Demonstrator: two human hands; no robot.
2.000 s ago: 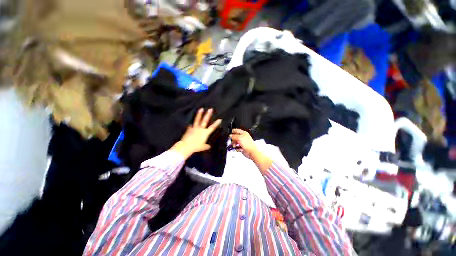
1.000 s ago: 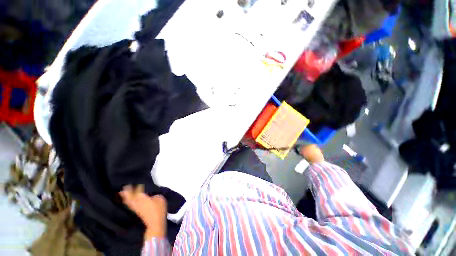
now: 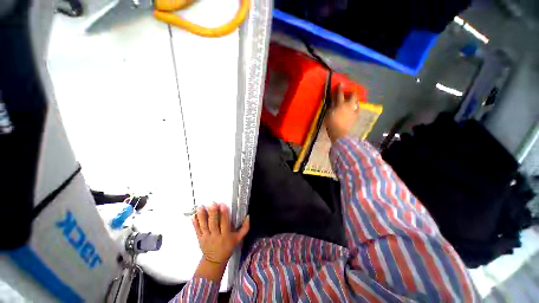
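My left hand [image 3: 218, 234] lies palm down at the white table's front edge, fingers spread, holding nothing visible. My right hand [image 3: 343, 115] reaches down beside the table onto a yellow-edged slatted item [image 3: 320, 155] with a red body [image 3: 289, 97]. Its fingers bend over the red part near the yellow edge; what they hold, if anything, is hidden. A thin black cord [image 3: 328, 83] runs down over the red body and along the slatted item, close to the right hand.
A white sewing machine [image 3: 77, 237] with "JACK" lettering stands at left. A yellow scissors loop [image 3: 207, 26] lies on the white table [image 3: 136, 118] at the top. A blue crate [image 3: 348, 44] is beyond the red body. Black cloth [image 3: 467, 177] is heaped at right.
The view has shifted right and closer to the slatted item. My left hand has left the black cloth and rests on the table edge. My right hand now lies over the slatted item.
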